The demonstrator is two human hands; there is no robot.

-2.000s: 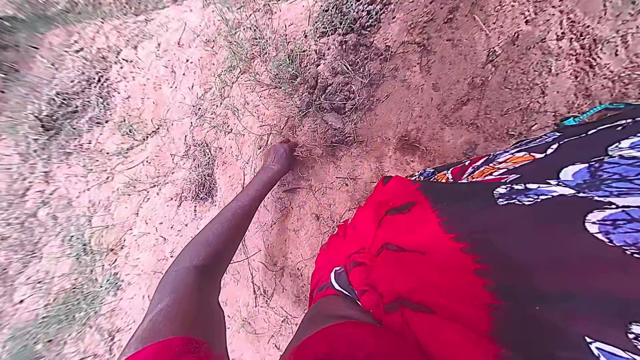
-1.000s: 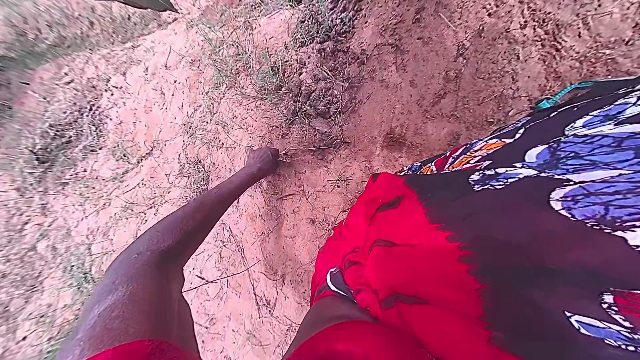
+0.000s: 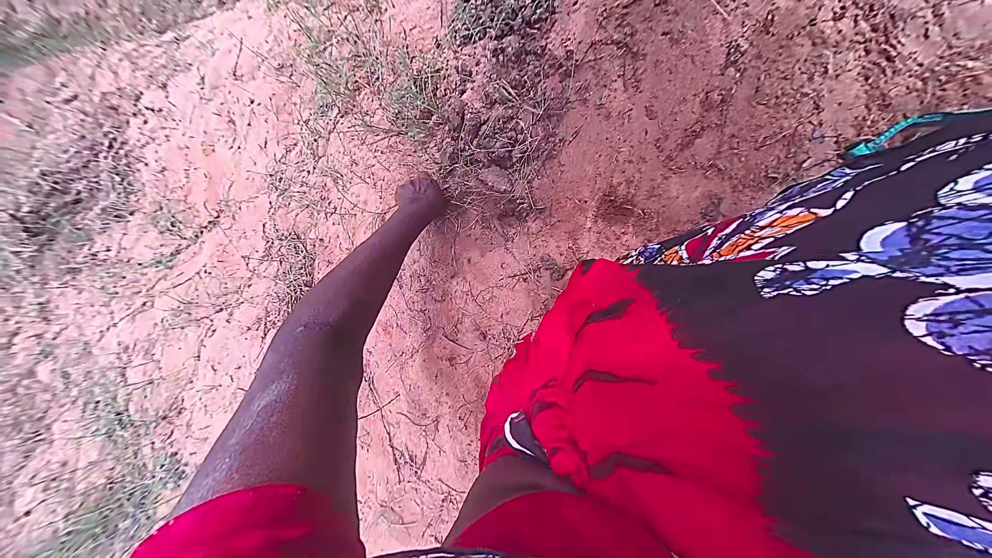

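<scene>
My left hand (image 3: pixel 421 198) is low over the soil, its fingers curled in. It is at the lower left edge of a clump of dry grass and dark clods (image 3: pixel 500 143). Thin stalks lie right beside the fingers; whether any are in its grasp cannot be made out. My right forearm (image 3: pixel 504 484) runs under red cloth (image 3: pixel 643 403), which hides the right hand. This cloth joins a dark patterned fabric (image 3: pixel 837 341) with blue, white and orange shapes, spread over the right side.
Reddish bare earth (image 3: pixel 659 116) lies beyond the hand. Sparse green grass (image 3: pixel 411 89) grows above it, and dry tufts (image 3: pixel 291 267) stand left of the forearm. A turquoise strip (image 3: pixel 891 136) edges the patterned fabric at the upper right.
My left hand has moved up, closer to the dark clods and dry grass. Red cloth still covers the right hand. The view has shifted somewhat.
</scene>
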